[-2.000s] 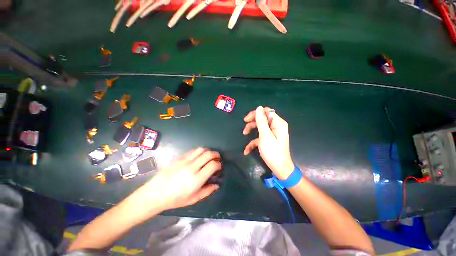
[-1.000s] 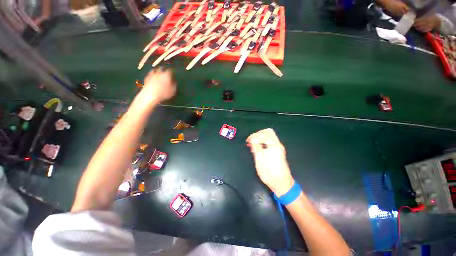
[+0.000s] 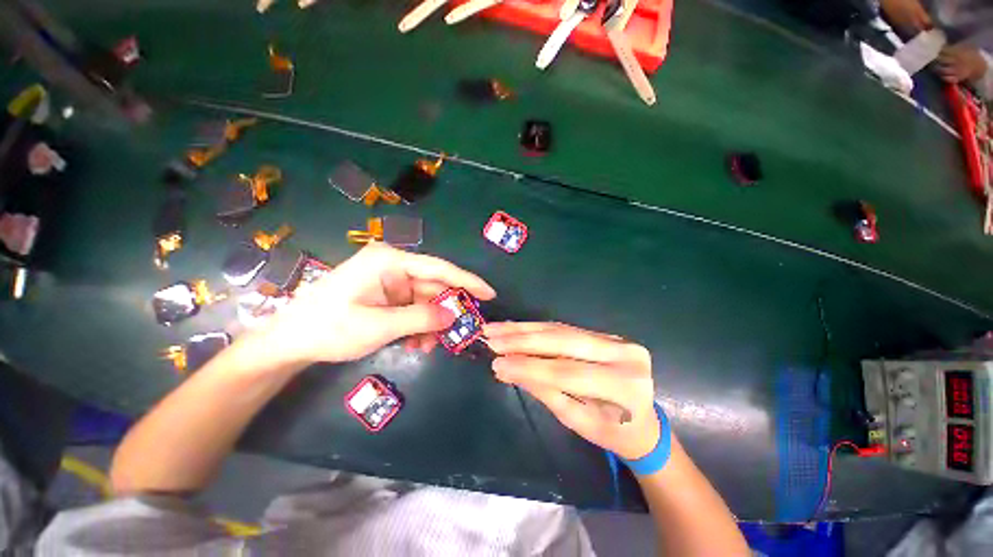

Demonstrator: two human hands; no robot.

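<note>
My left hand [image 3: 354, 310] holds a red-rimmed watch housing [image 3: 460, 320] between thumb and fingers, its open inside facing up. My right hand [image 3: 583, 381] has its fingertips together at the housing's right edge; a small pale or silvery tip shows there, too small to name. A thin black cable runs down from near those fingertips. A second red housing [image 3: 372, 403] lies on the bench below my left hand, and a third [image 3: 505, 232] lies above my hands.
Display modules [image 3: 403, 231] with orange tails lie at the left. Small dark watch bodies [image 3: 535, 136] lie beyond the bench seam. A red tray [image 3: 642, 33] with straps is at the far side. A power supply [image 3: 926, 419] with a red lead is at right. Another person's hands [image 3: 958, 63] show top right.
My left hand has come back from the far side and now holds a red housing. My right hand has moved in to meet it. The view has shifted.
</note>
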